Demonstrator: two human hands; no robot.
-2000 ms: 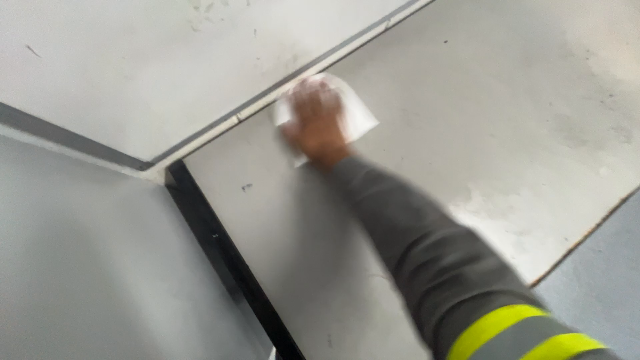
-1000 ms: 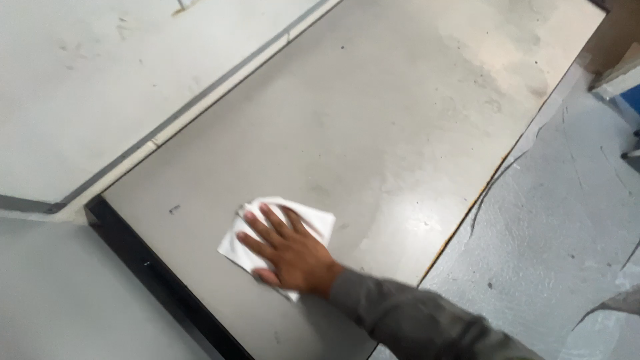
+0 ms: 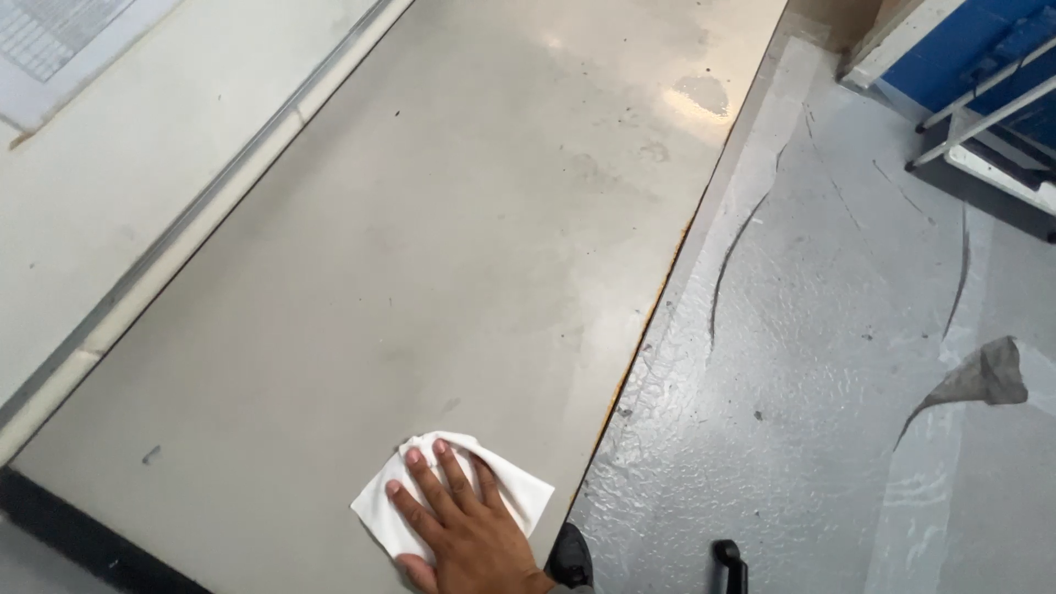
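My right hand [image 3: 474, 528] lies palm down on a white cloth [image 3: 528, 488], at the bottom of the view. Its fingers are spread and press the cloth flat against a grey tabletop [image 3: 346, 272], close to the right edge of that top. Dark specks, smudges and a shiny wet-looking patch [image 3: 701, 95] mark the surface. My left hand is out of view.
A pale wall or panel [image 3: 165, 124] with a posted sheet [image 3: 66, 41] borders the tabletop's left side. A black strip [image 3: 82, 536] runs along the near left edge. On the right are worn grey floor [image 3: 792, 346], a dark shoe [image 3: 571, 557] and a white-framed rack [image 3: 990, 132].
My right hand has moved with the cloth from beside the wall-side edge, across the tabletop, to near the opposite edge. The view has shifted to show more floor.
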